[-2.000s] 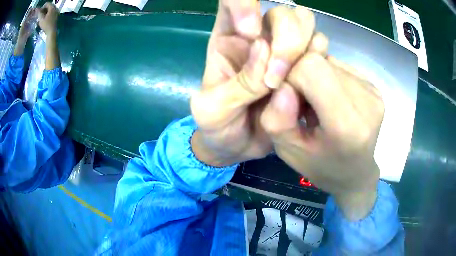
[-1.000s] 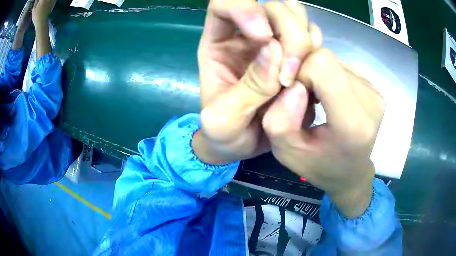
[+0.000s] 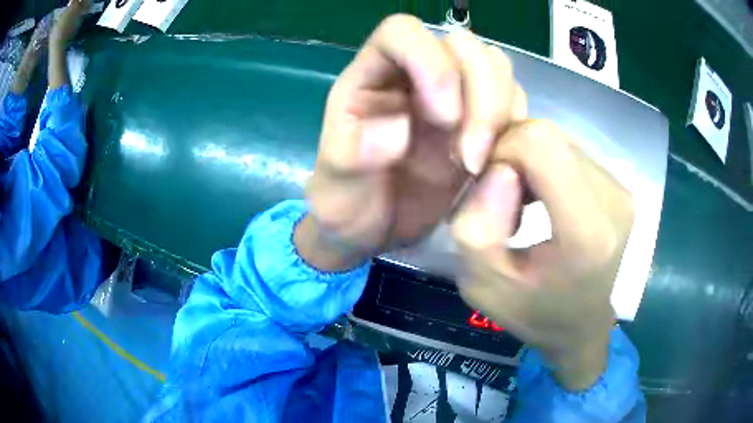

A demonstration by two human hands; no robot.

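My bare left hand [image 3: 404, 140] and bare right hand [image 3: 549, 240] are raised close to the camera, over the bench scale [image 3: 578, 107]. My right thumb and forefinger are pinched together by my left fingertips. Something thin and dark may show between them, but it is too small and blurred to name. My left fingers are curled and its thumb stands apart from the forefinger. The scale display [image 3: 421, 299] shows red digits, partly hidden by my right hand. The silver pan is largely behind my hands.
White watch boxes lie behind the scale [image 3: 584, 45], at the right [image 3: 711, 109] and at the upper left [image 3: 159, 11]. Another worker's blue sleeves [image 3: 49, 182] are at the left edge. The green bench [image 3: 215, 107] runs along both sides of the scale.
My left thumb has come away from the pinch and my left fingers have shifted. The boxes behind the scale have moved left in view, with another box showing at the right.
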